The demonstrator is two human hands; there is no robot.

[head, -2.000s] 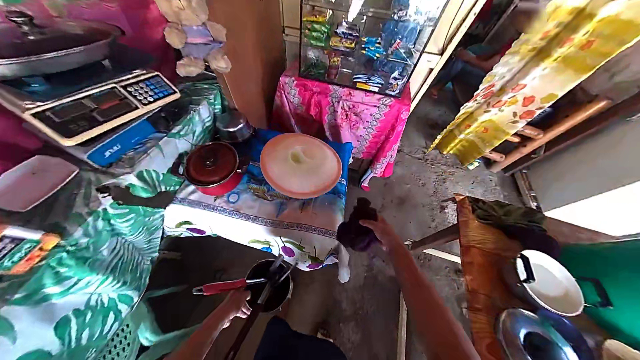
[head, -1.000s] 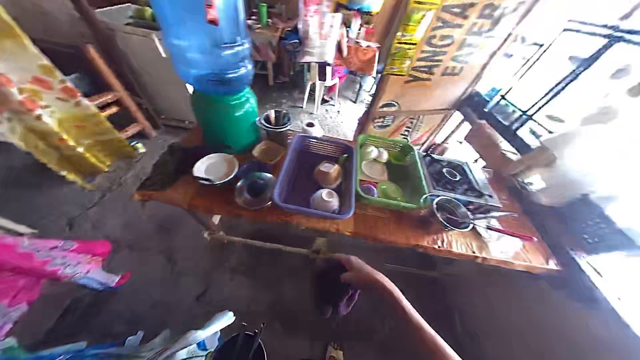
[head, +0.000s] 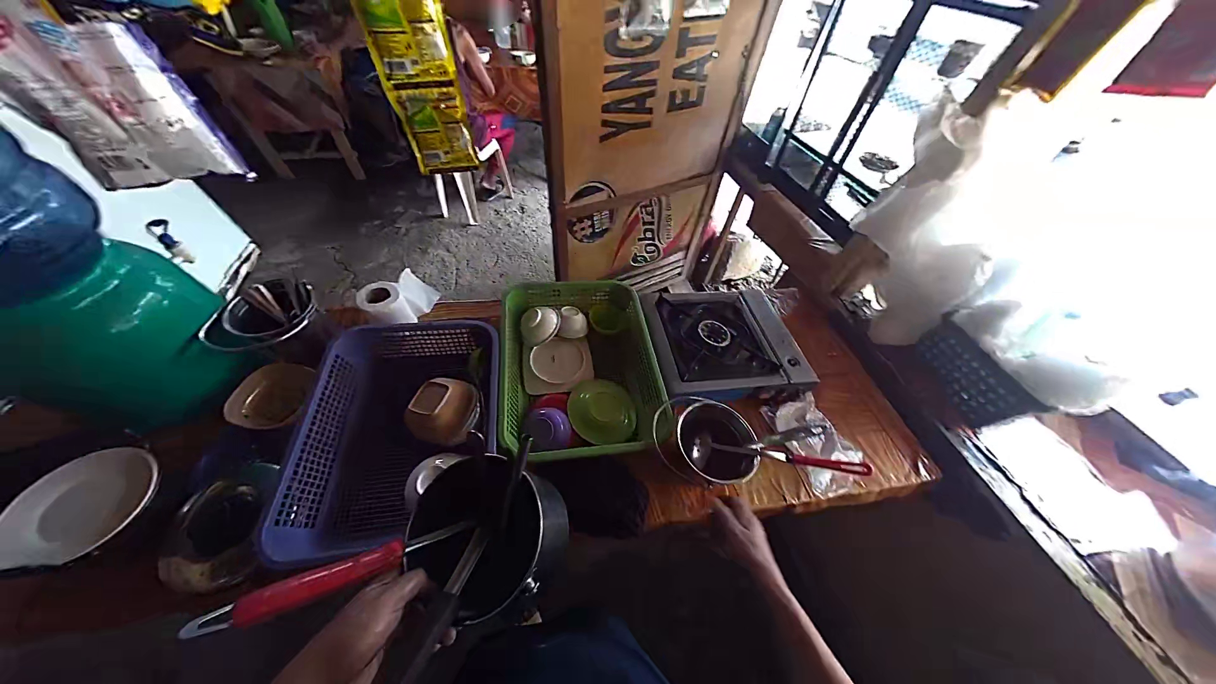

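Note:
My left hand (head: 380, 617) grips a dark pot (head: 546, 522) by its side, with a red-handled utensil (head: 318, 581) and other long-handled utensils lying across its opening. My right hand (head: 744, 537) is at the table's front edge, just below a small pot (head: 727, 473) that holds a ladle and a red-handled utensil (head: 831, 465). A dark cloth (head: 603, 499) lies at the table edge, left of the right hand and apart from it. Whether the right fingers touch the table cannot be told.
On the wooden table (head: 883, 427) stand a purple basket (head: 318, 456), a green basket (head: 655, 389) with bowls and plates, a gas stove (head: 784, 332), a tissue roll (head: 385, 302) and a white basin (head: 81, 508). A green water dispenser (head: 142, 332) stands left. Plastic bags (head: 950, 237) hang right.
The view has turned right and come close to the table. The dark cloth that was in my right hand now lies at the table edge, let go. The pot is over the table's front.

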